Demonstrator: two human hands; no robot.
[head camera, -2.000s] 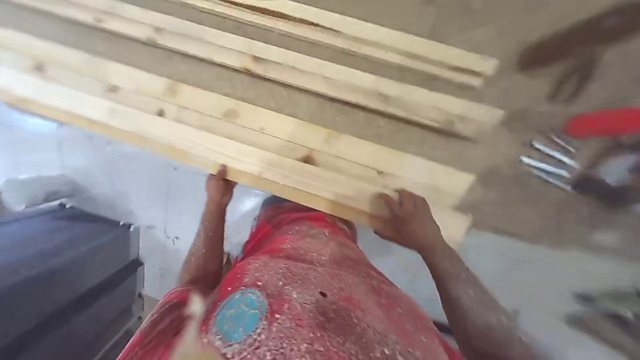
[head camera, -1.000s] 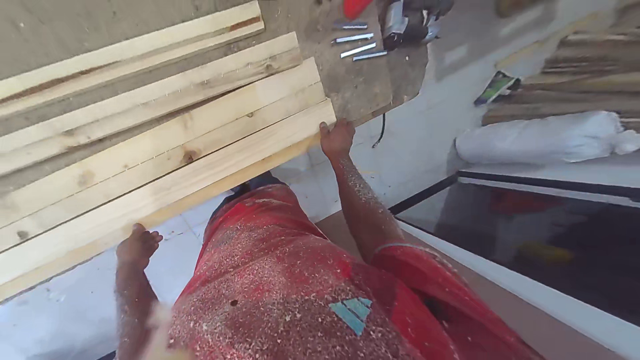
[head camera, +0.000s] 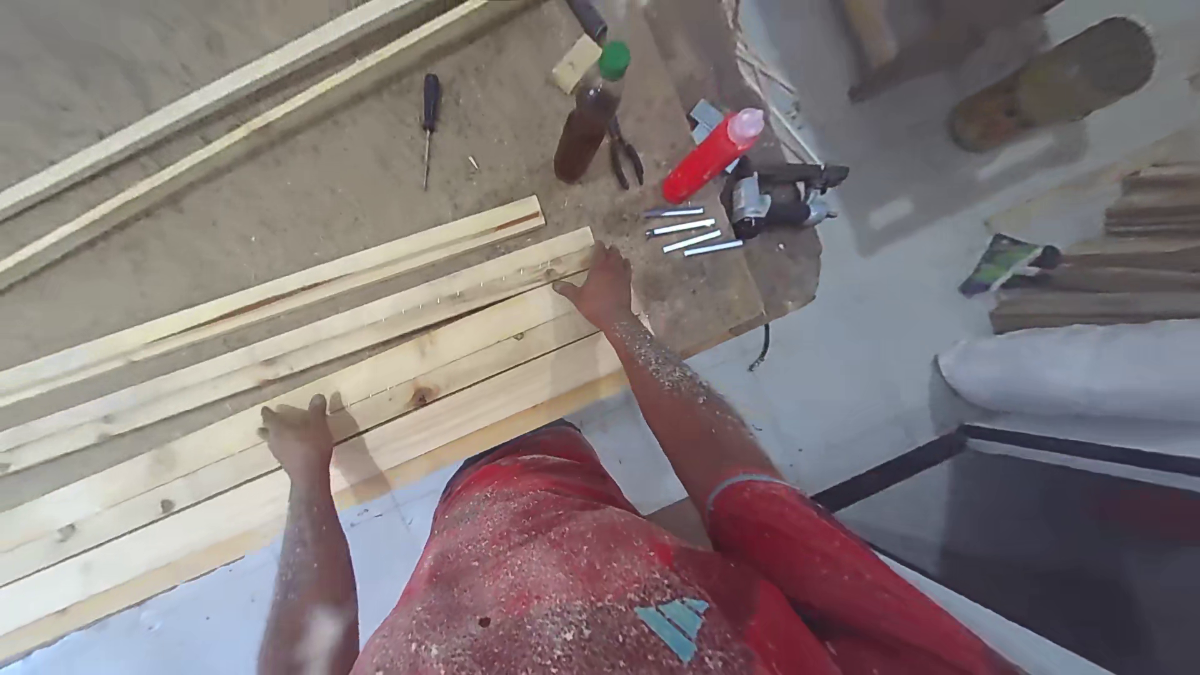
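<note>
Several long pale wooden boards (head camera: 469, 375) lie side by side along the near edge of a workbench. My left hand (head camera: 300, 436) rests on the boards, its fingers spread over an upper one. Near the boards' right ends, my right hand (head camera: 600, 286) touches them with thumb and fingers apart, at the end of a board with a row of small marks (head camera: 497, 281). Neither hand is clearly closed around a board. Beyond lies a narrower strip (head camera: 375, 272), and farther off are two more long strips (head camera: 234, 141). Wood dust covers my forearms and red shirt.
On the bench are a screwdriver (head camera: 429, 122), a bottle with a green cap (head camera: 586, 127), pliers (head camera: 623, 159), a red bottle (head camera: 708, 159), staple strips (head camera: 684, 227) and a pneumatic nailer (head camera: 778, 197). A white wrapped roll (head camera: 1078, 370) and stacked wood (head camera: 1097, 281) stand to the right.
My hands have moved from the near edge of the boards onto the boards farther in. The view has shifted, with more of the bench's far side showing.
</note>
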